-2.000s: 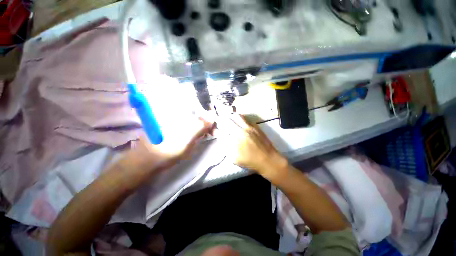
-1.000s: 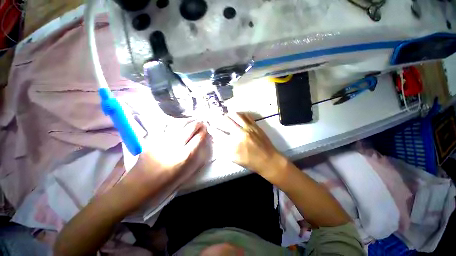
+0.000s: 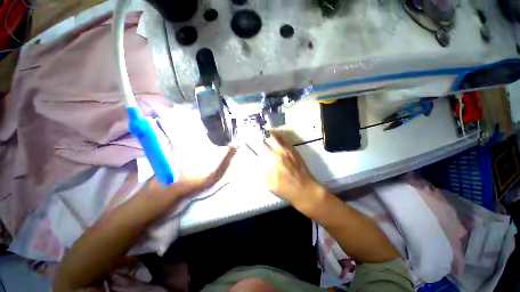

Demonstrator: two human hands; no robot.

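A dusty-pink garment piece [image 3: 85, 120] is spread left of the needle, with white cloth [image 3: 85, 197] along its near side. The sewing machine head [image 3: 342, 51] spans the top. Its presser foot and needle area [image 3: 259, 122] is in strong glare. My left hand [image 3: 205, 168] lies on the cloth just left of the needle, its fingers washed out by the lamp. My right hand [image 3: 288, 171] rests with fingertips close to the presser foot on the right. The cloth under both hands is too bright to make out clearly.
A blue tube handle [image 3: 153, 149] hangs over the cloth left of the needle. Right of the needle lie a black phone [image 3: 341, 124], blue-handled snips [image 3: 409, 113] and a red item [image 3: 470, 108]. A blue basket [image 3: 470, 174] and a pink and white cloth heap [image 3: 422, 228] are at right.
The view has shifted slightly. The metal part left of the needle looks more upright than a second ago. My left hand lies flatter, and the white cloth's near edge below it has moved.
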